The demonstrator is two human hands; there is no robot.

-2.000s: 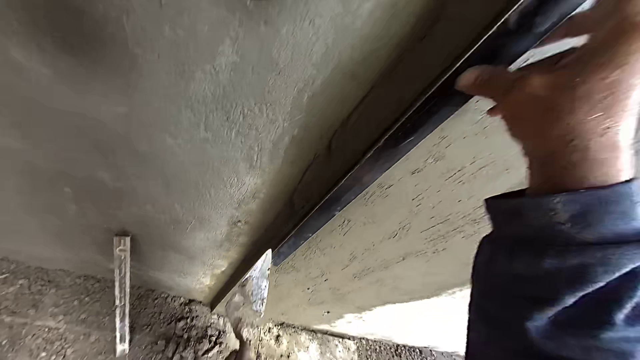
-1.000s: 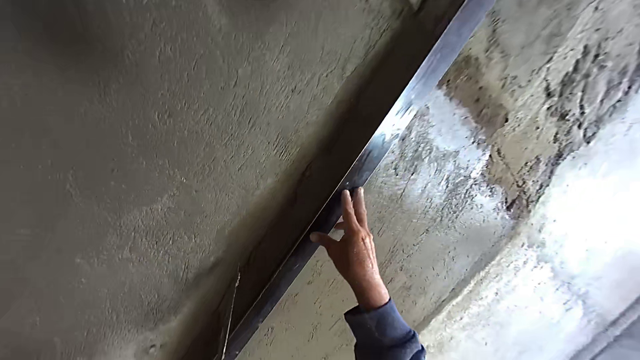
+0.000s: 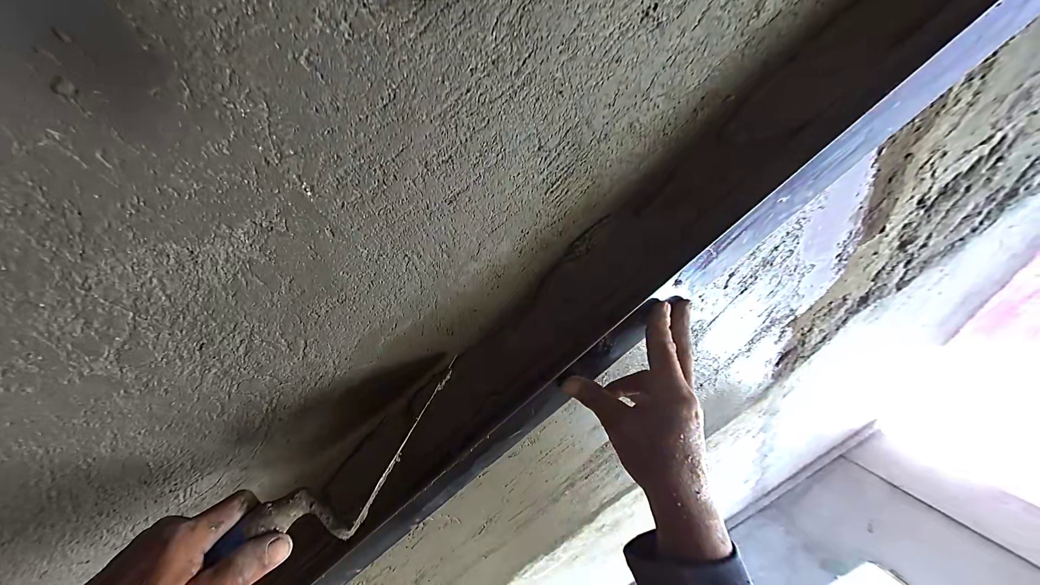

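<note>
My left hand (image 3: 215, 540), at the lower left, grips the handle of a trowel (image 3: 406, 439). The trowel's thin blade is seen nearly edge-on, against the dark strip of wall beside a long metal straightedge (image 3: 504, 435). This bar runs diagonally from the bottom to the upper right. My right hand (image 3: 662, 406), in a dark sleeve, rests its thumb and fingertips on the bar near its middle. Rough grey mortar (image 3: 325, 203) covers the surface left of the bar.
Right of the bar is a smoother plastered face (image 3: 520, 504), with a broken, crumbly patch (image 3: 918, 211) higher up. Pale slabs with joints (image 3: 877, 520) lie at the lower right, beside a brightly lit area.
My left hand has come into view on the trowel, whose blade shows in the earlier frames. My right hand stays on the straightedge. The view has shifted strongly since the oldest frame.
</note>
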